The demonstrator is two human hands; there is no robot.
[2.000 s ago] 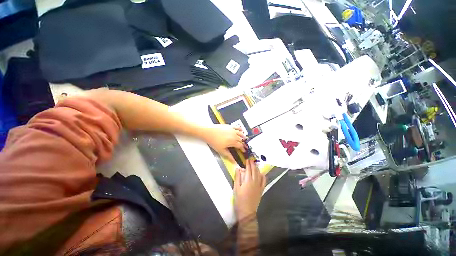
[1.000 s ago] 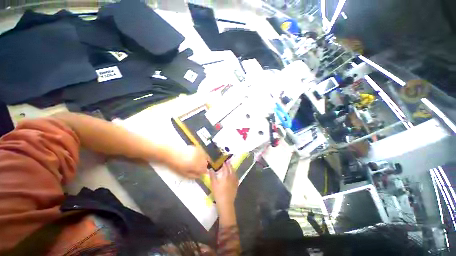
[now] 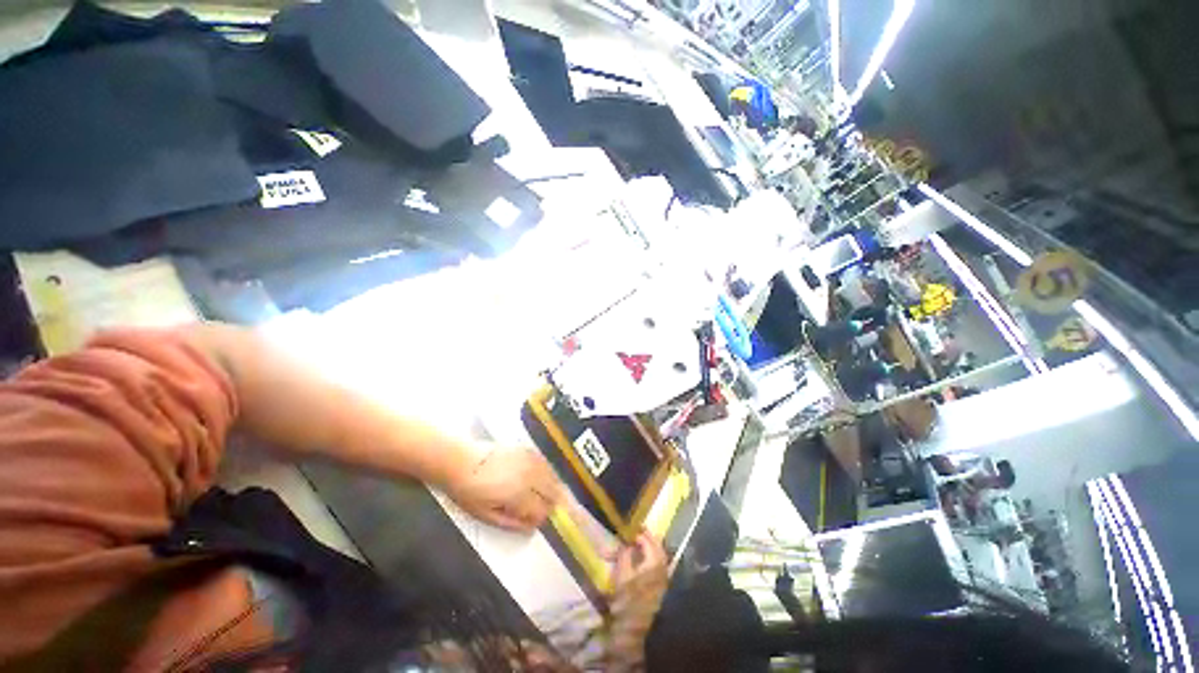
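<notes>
The yellow-brown clamp frame (image 3: 565, 444) lies at the near end of the sewing machine head (image 3: 631, 366). Black fabric (image 3: 626, 463) shows inside it with a white label (image 3: 592, 451) bearing dark lettering. Yellow base strips (image 3: 579, 546) run along its near sides. My left hand (image 3: 516, 487) is beside the frame's left side, its fingertips at the yellow strip. My right hand (image 3: 639, 568) is at the frame's near corner, partly blurred, with fingertips at the yellow edge. I cannot tell whether either hand grips anything.
Black panels (image 3: 118, 145), some with white labels, lie in an overlapping pile at the upper left. A blue ring-shaped item (image 3: 732, 329) and a red and black tool (image 3: 710, 368) are on the machine's right side. Strong glare hides part of the table.
The clamp frame with the labelled fabric now sits farther out from the machine head, towards me. My right hand has moved down with its near corner. The camera view has swung right.
</notes>
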